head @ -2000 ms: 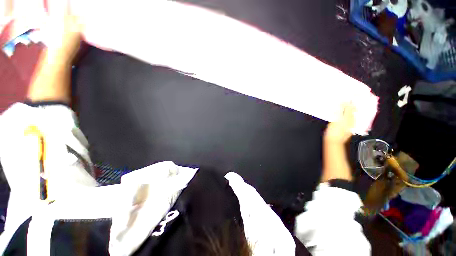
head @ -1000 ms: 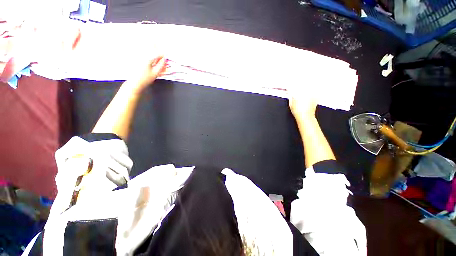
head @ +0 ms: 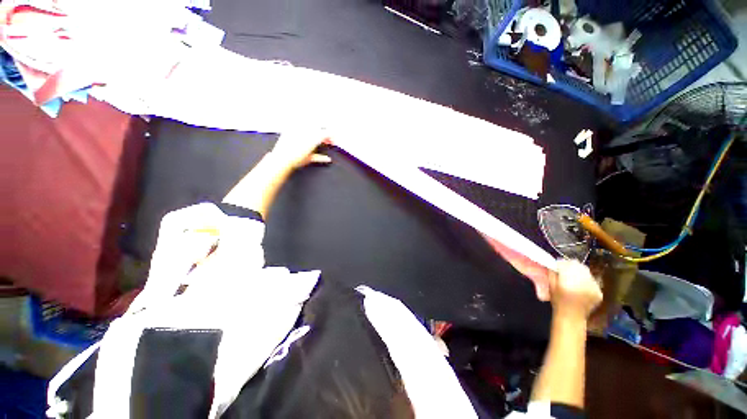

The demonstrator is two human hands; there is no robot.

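A thick stack of pale pink fabric strips (head: 368, 102), near white in the light, lies across the black table. One fabric strip (head: 459, 204) is pulled away from its near edge at an angle. My right hand (head: 576, 286) is closed on the strip's right end, beside the iron, and a pink part hangs below it. My left hand (head: 303, 151) rests at the stack's near edge where the strip parts from it, fingers apart; whether it pinches the fabric is not clear.
The steam iron (head: 565, 229) stands at the table's right edge, its blue and yellow lines rising right. A blue plastic basket (head: 627, 110) with white rolls is at the back right. Strip ends heap over the maroon surface (head: 61, 196) at left. A blue crate with cloth is lower right.
My right hand has moved right and toward me, drawing one strip away from the stack. My left hand has shifted right along the near edge. The view has shifted too.
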